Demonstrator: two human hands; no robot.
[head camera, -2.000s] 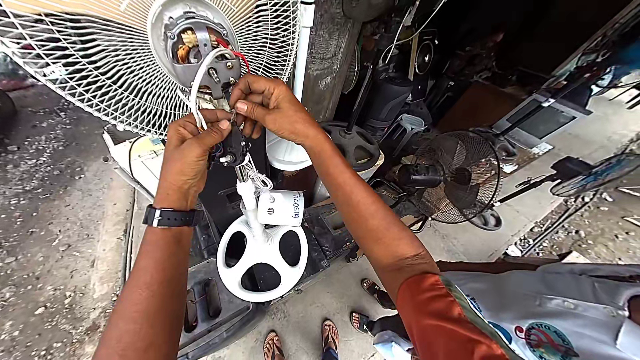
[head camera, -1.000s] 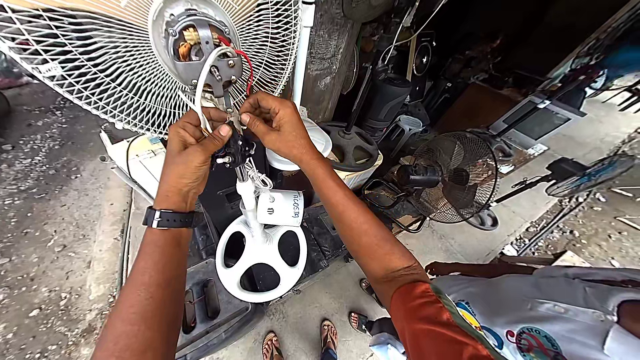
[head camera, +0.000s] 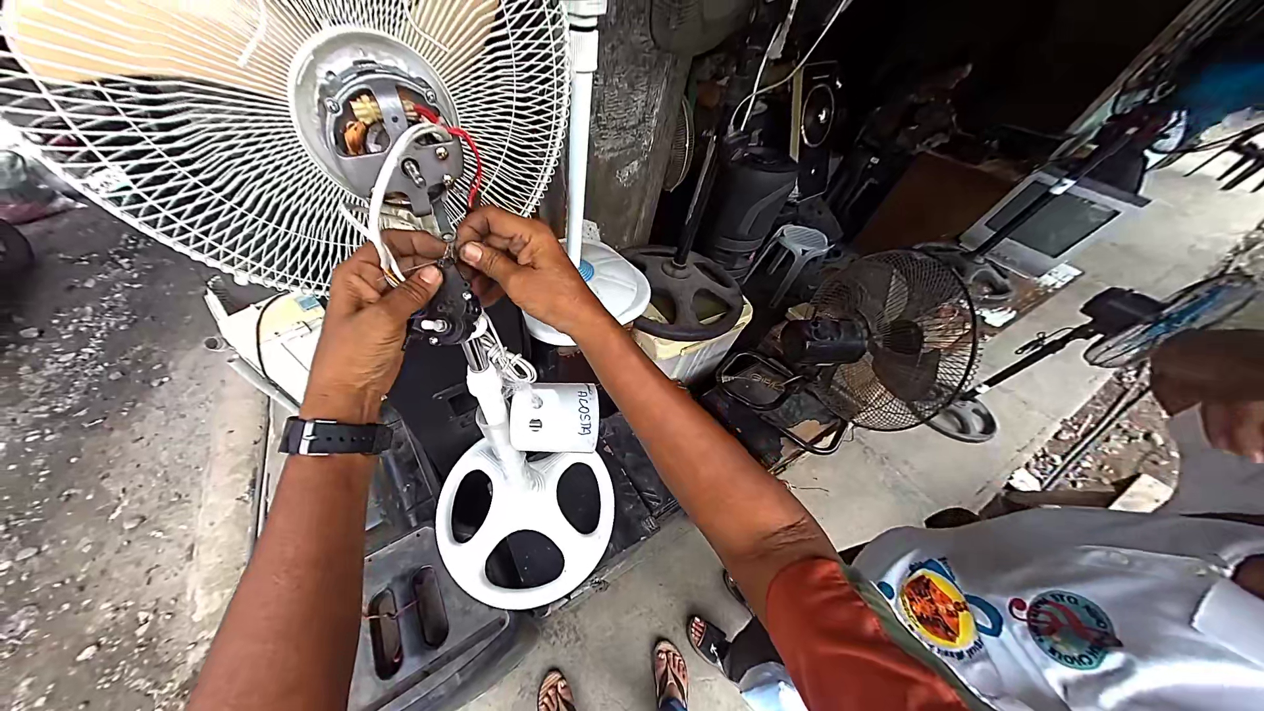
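Note:
An opened white stand fan shows its motor (head camera: 380, 133) with copper windings, a metal bracket and red wires, in front of the white wire grille (head camera: 188, 178). My left hand (head camera: 370, 306) pinches thin wires just below the motor, near a thick white cable (head camera: 385, 183). The fingertips of my right hand (head camera: 518, 262) meet those of the left at the same small wires; what exactly each pinches is partly hidden. Beneath them is the dark neck part (head camera: 449, 316) with screws. Under it stand the white pole, a white motor cover (head camera: 555, 418) bearing writing, and the round white base (head camera: 523, 583).
A black fan (head camera: 894, 341) lies tilted at right, with another stand fan (head camera: 1116, 311) beyond. A dark round base (head camera: 681, 291) stands behind my right forearm. A person in a white shirt (head camera: 1037, 592) is at lower right. A black plastic piece (head camera: 425, 632) lies below.
Both hands remain at the wires below the motor, with small shifts of the fingers. The person at right has moved, and a hand shows there now.

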